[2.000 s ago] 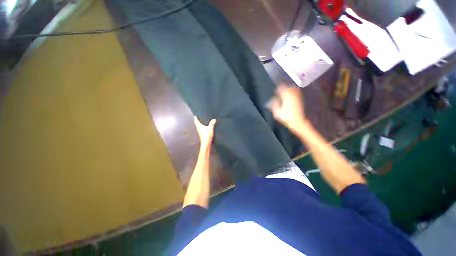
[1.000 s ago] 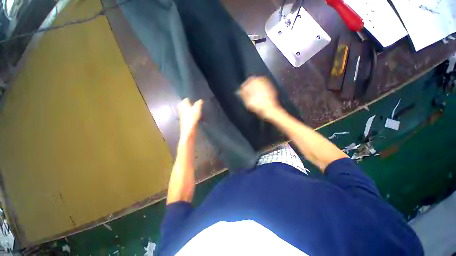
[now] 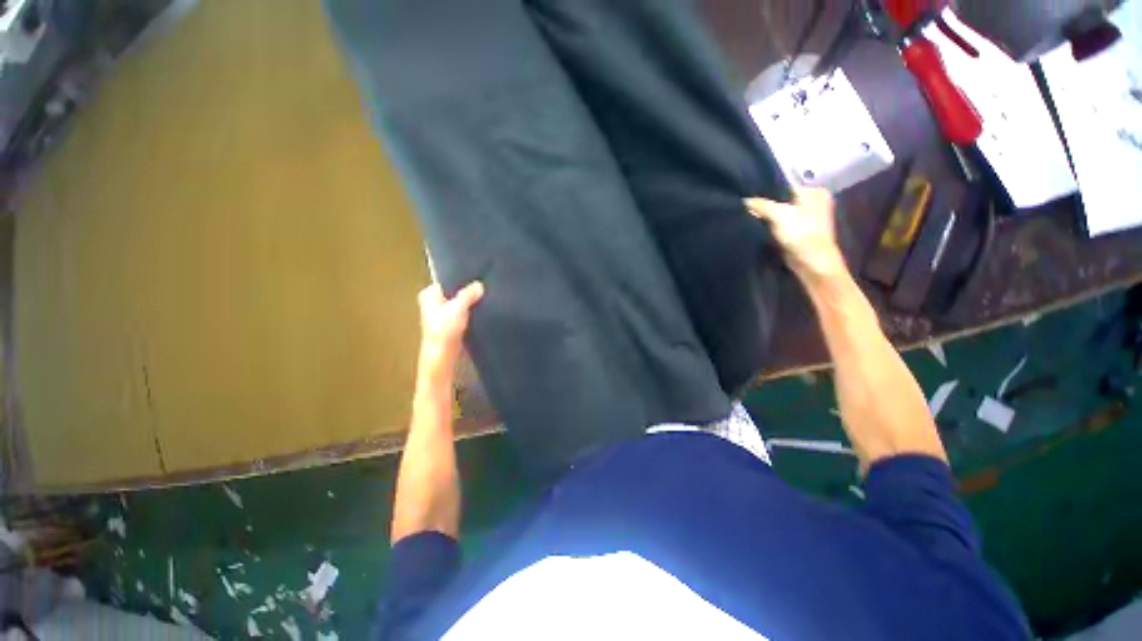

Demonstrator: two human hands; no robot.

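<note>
The dark fabric ply [image 3: 539,225] lies in long folds across the middle and hangs over the table's front edge by my body. My left hand [image 3: 448,313] pinches its left edge between thumb and fingers. My right hand [image 3: 799,225] grips its right edge, beside the white plate. The mustard fabric ply [image 3: 226,251] lies flat to the left, with a short dark line near its front edge. The dark cloth's left edge reaches the mustard cloth.
The white plate with holes [image 3: 824,129] lies right of the cloth. Red-handled tool [image 3: 942,94], paper sheets [image 3: 1002,119] and small dark tools [image 3: 904,232] lie beyond it. White scraps [image 3: 996,413] litter the green floor along the table's edge.
My hands have moved apart, left hand leftward and right hand rightward. The dark cloth between them is spread wider and now covers the bare table strip beside the mustard cloth.
</note>
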